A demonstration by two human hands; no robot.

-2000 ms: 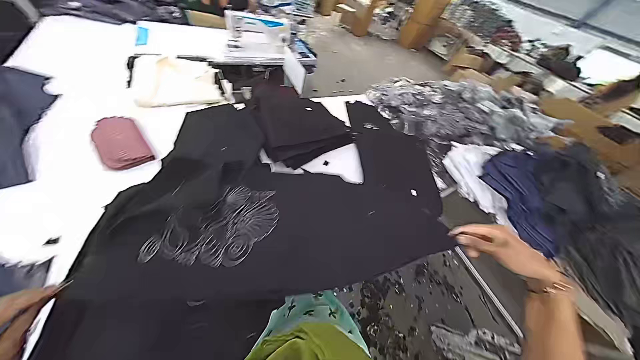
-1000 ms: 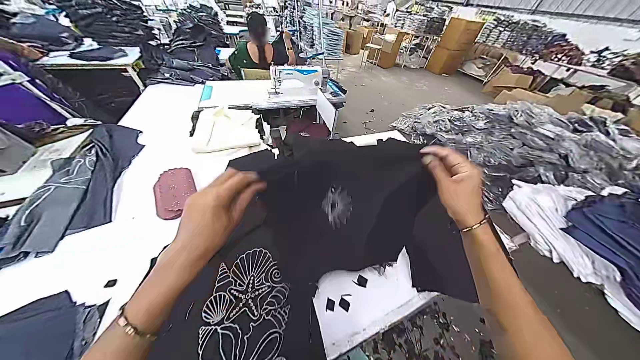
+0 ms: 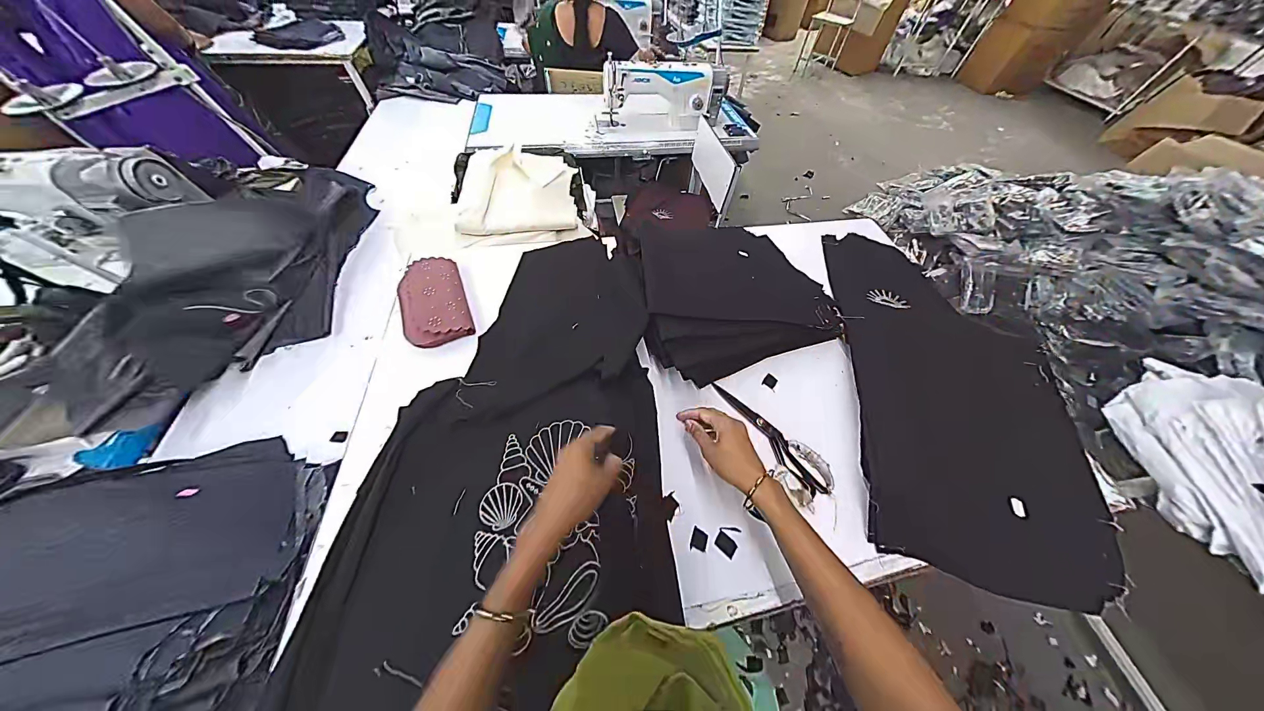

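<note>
My left hand (image 3: 591,468) is over the shell embroidery on a black fabric panel (image 3: 425,533), fingers curled; whether it pinches the cloth cannot be told. My right hand (image 3: 726,449), empty with its fingers loosely bent, is above the white tabletop between two black pieces. Black-handled fabric scissors (image 3: 775,439) lie just right of it, partly over a small bundle of pale scraps. Farther right a second black panel (image 3: 958,425) lies flat, with a small rayed motif. Folded black pieces (image 3: 731,286) are stacked beyond my hands. Small black diamond-shaped scraps (image 3: 726,543) lie near my right wrist.
A maroon patterned case (image 3: 435,302) and folded cream fabric (image 3: 518,193) lie on the table. Dark garments (image 3: 148,553) cover the left side. A sewing machine (image 3: 660,94) stands ahead, with a seated person (image 3: 583,35) beyond. Bagged goods (image 3: 1086,227) are heaped at right.
A second ago both hands held up a black piece with a small motif. Now a panel with such a motif lies flat at right, and both hands are lower, near the embroidered panel and scissors.
</note>
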